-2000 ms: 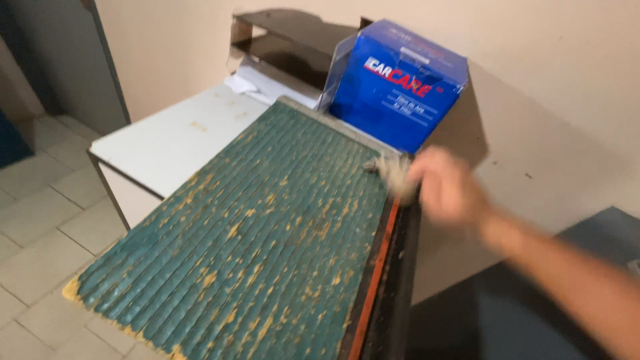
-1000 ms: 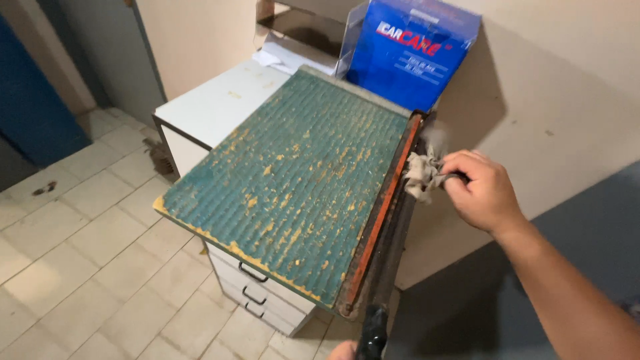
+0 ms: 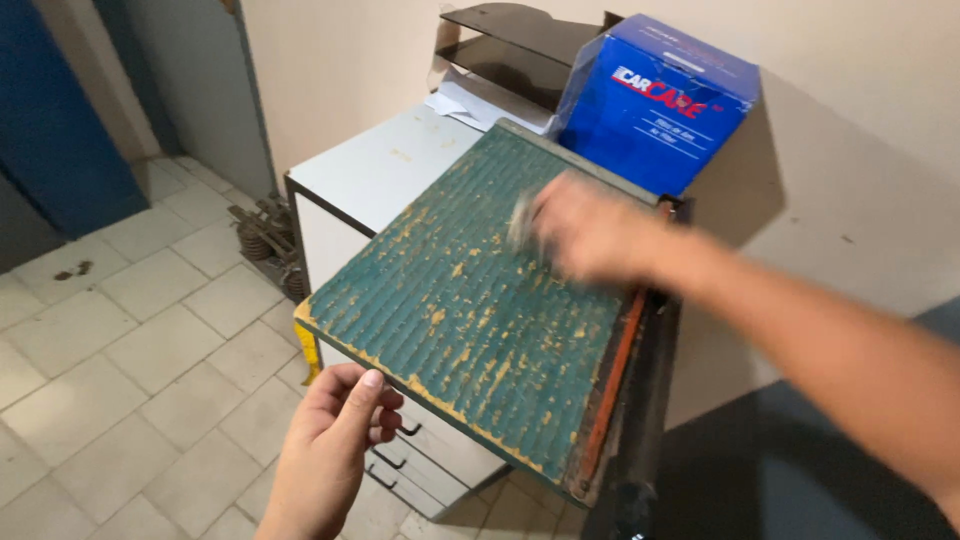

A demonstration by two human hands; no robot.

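A guillotine paper cutter's green ribbed board [image 3: 442, 300], its paint worn to yellow patches, lies on a white drawer cabinet and overhangs its front. My left hand [image 3: 337, 435] grips the board's near left edge, thumb on top and fingers below. Over the upper right of the board, my right hand [image 3: 585, 225] is motion-blurred and holds a pale crumpled cloth [image 3: 520, 223]. Whether the cloth touches the board is unclear. An orange-red strip [image 3: 615, 382] runs along the right edge, beside the dark cutter arm with its black handle [image 3: 634, 502].
Behind the board stand a blue air filter box [image 3: 652, 112] and a dark letter tray [image 3: 510, 60] with papers [image 3: 480, 105]. The cabinet [image 3: 382, 165] has handled drawers. Metal springs [image 3: 262, 240] lie on the tiled floor at left. A wall rises at right.
My right hand has moved left with the cloth, from beside the cutter arm to over the board. My left hand, near the black handle one second ago, now grips the board's edge.
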